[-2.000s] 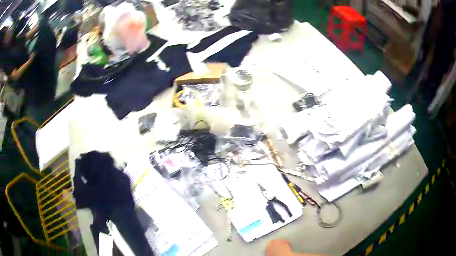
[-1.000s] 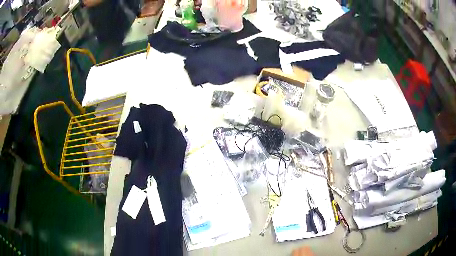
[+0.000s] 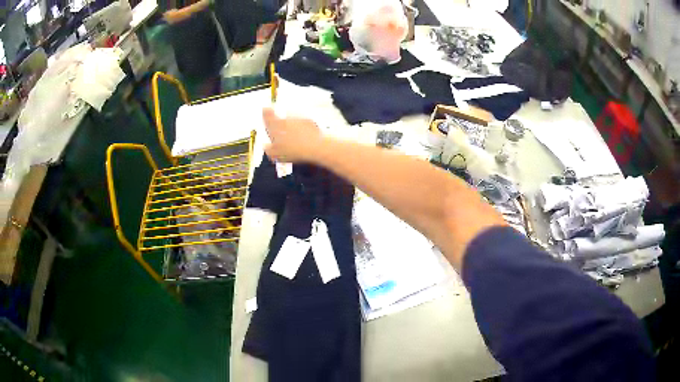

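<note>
A dark garment (image 3: 309, 306) lies lengthwise on the pale grey table (image 3: 417, 347), left of white paperwork (image 3: 399, 257). White hang tags (image 3: 325, 252) lie on its middle. My right hand (image 3: 293, 138) is bare and reaches from the lower right across the table to the garment's upper end. The hand is blurred. I cannot tell whether its fingers hold any cloth. My forearm and dark sleeve hide part of the table's middle. My left hand is not in view.
A yellow wire rack (image 3: 197, 198) stands at the table's left edge. White rolled fabric pieces (image 3: 608, 224) lie at the right. An open small carton (image 3: 462, 123) and more dark cloth (image 3: 388, 93) lie farther back. A red stool (image 3: 617, 128) stands beyond.
My right hand has come up from the bottom edge and reached left and forward to the dark garment. The view has turned left, and the table's things have shifted right.
</note>
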